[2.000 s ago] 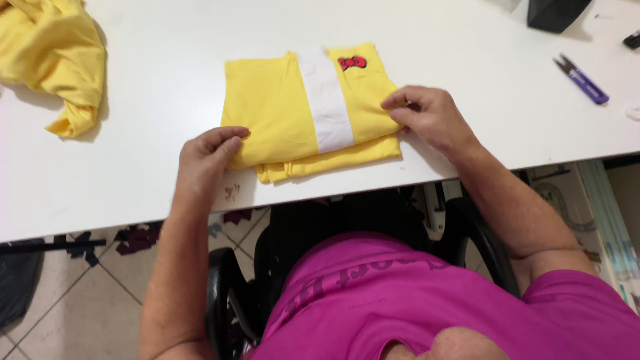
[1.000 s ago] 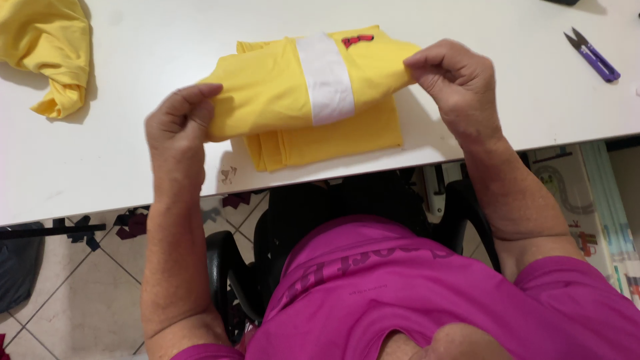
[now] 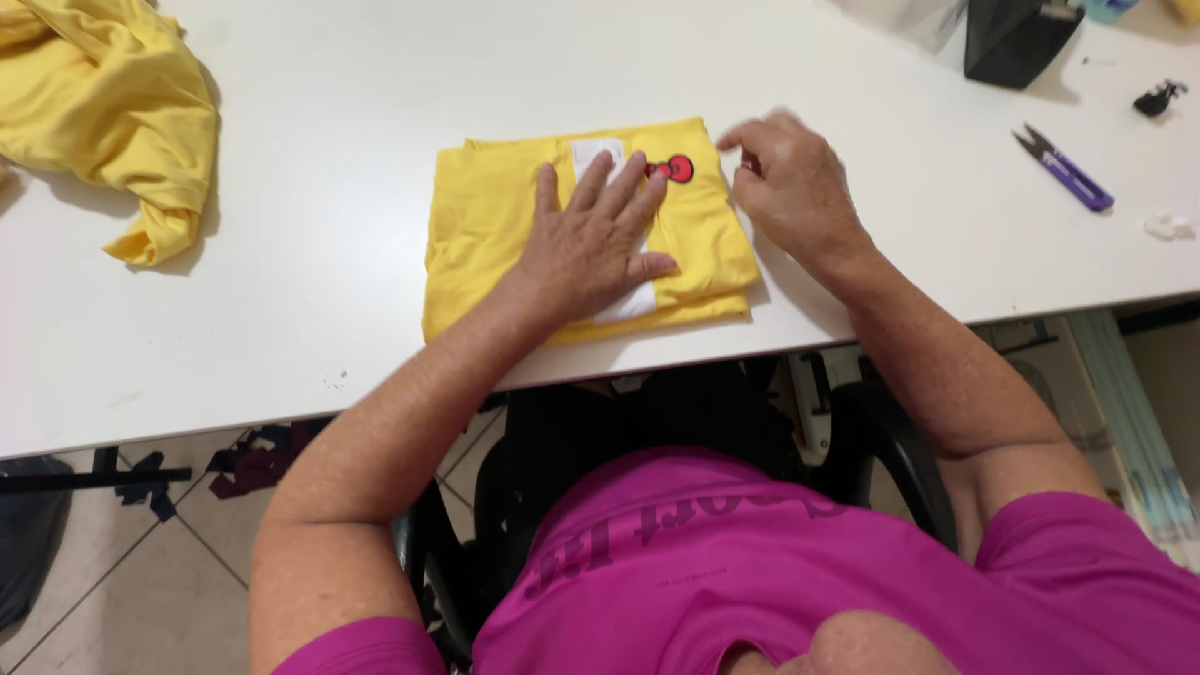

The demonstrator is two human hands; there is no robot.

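A folded yellow cloth garment lies on the white table near its front edge. It has a white band down its middle and a red bow motif at the upper right. My left hand rests flat on the garment with its fingers spread, covering part of the band and of the bow. Beside the garment's upper right corner is my right hand, slightly blurred, its fingers curled and thumb near the index finger; nothing shows in it, and whether it touches the cloth cannot be told.
Another yellow cloth lies crumpled at the left of the white table. Purple thread snips lie at the right, near a black object and a small black item. A black chair armrest stands below the table edge.
The garment's top layer, held up by both hands a second ago, now lies flat on the stack. My left hand has moved onto it with spread fingers; my right hand has let go of its right edge.
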